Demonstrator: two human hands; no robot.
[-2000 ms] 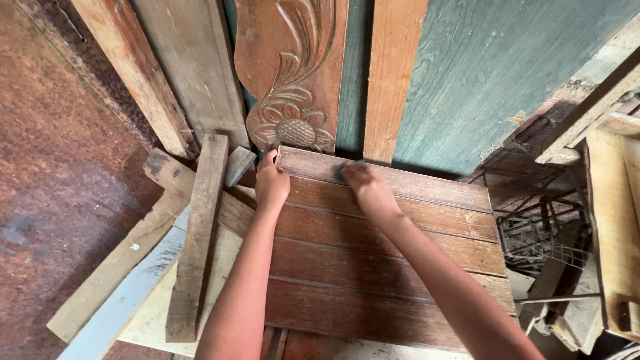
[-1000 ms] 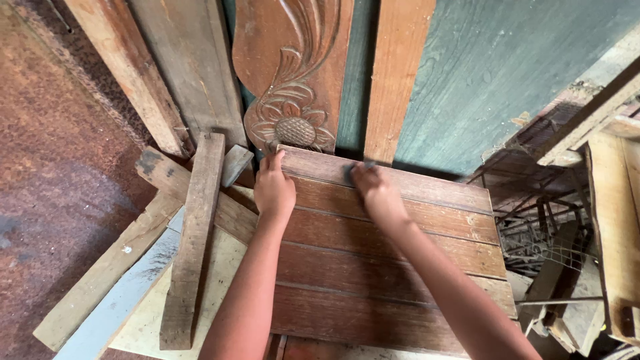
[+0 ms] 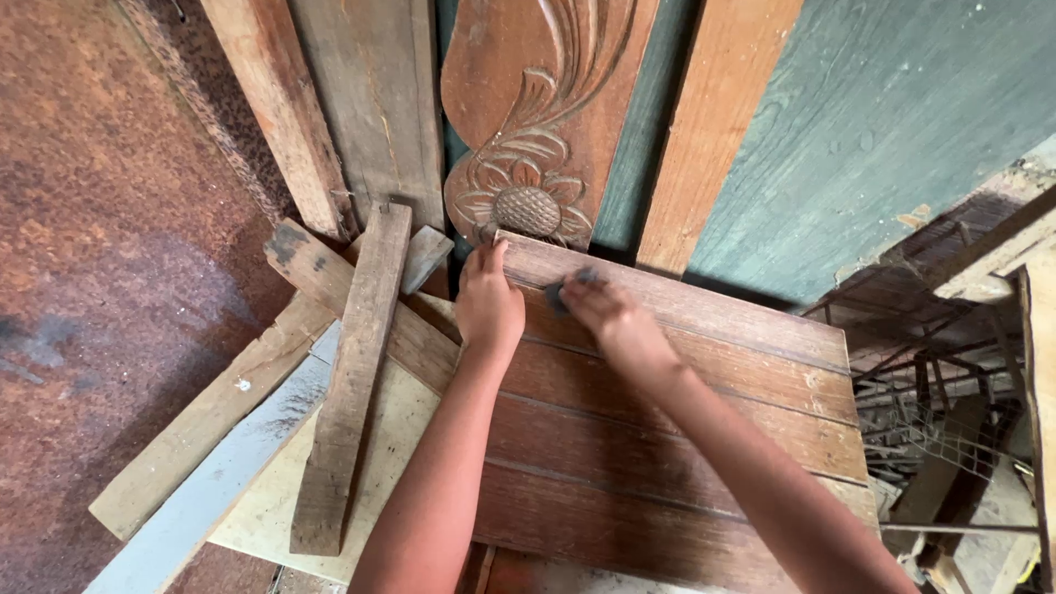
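Observation:
A slatted wooden panel (image 3: 660,388), reddish brown with grooves between its boards, lies in front of me. My left hand (image 3: 490,301) grips the panel's upper left corner, fingers over the edge. My right hand (image 3: 606,309) presses a dark grey sanding pad or folded abrasive sheet (image 3: 563,293) onto the top boards; the hand is blurred, and what the pad is exactly cannot be told. The topmost board looks paler and duller than the ones below it. Behind the panel's corner stands a carved wooden board (image 3: 528,148) with a flower relief.
Loose wood offcuts (image 3: 355,388) and a pale blue strip (image 3: 239,462) lie at the left beside a rusty metal sheet (image 3: 124,247). Upright planks (image 3: 718,124) lean against a green wall (image 3: 866,140). Wire mesh and scrap (image 3: 957,429) fill the right side.
My right hand with the dark pad has shifted left along the panel's top boards, closer to my left hand. The left hand stays at the corner.

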